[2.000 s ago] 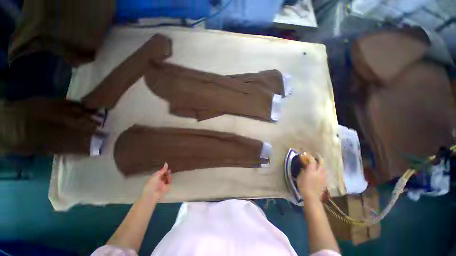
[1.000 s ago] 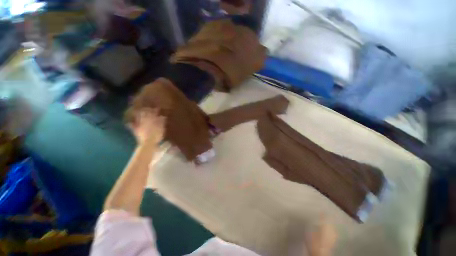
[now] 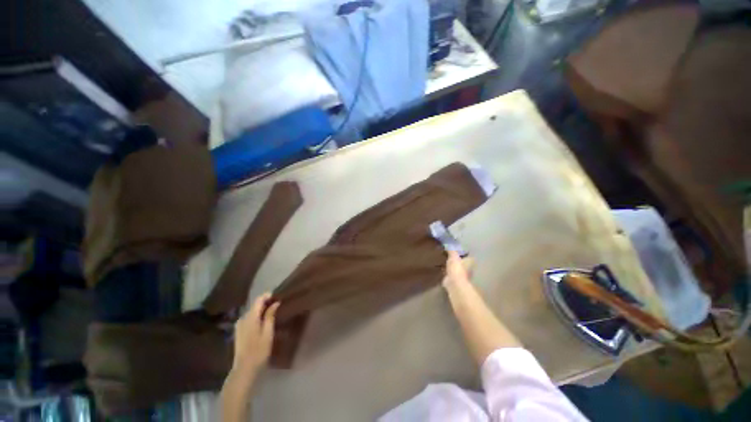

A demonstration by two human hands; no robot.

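Observation:
A brown sleeve piece (image 3: 370, 265) with a pale strip at its right end is held between my two hands over the pressing table (image 3: 527, 305). My left hand (image 3: 257, 328) grips its left end. My right hand (image 3: 457, 270) grips its right end by the pale strip. Another brown sleeve piece (image 3: 449, 194) with a pale end lies behind and partly under it. A narrow brown piece (image 3: 257, 246) lies to the left. The steam iron (image 3: 589, 309) rests on the table at the right, with no hand on it.
Brown pieces (image 3: 156, 358) hang at the table's left edge, with a brown heap (image 3: 152, 202) behind them. A blue object (image 3: 276, 147) and light blue cloth (image 3: 370, 53) are beyond the back edge. More brown cloth (image 3: 650, 74) is at the right. The iron's hose (image 3: 708, 339) runs off right.
The view has swung back to the right. My left hand has left the stack at the left. Both hands now hold a sleeve piece over the table. My right hand has let go of the iron.

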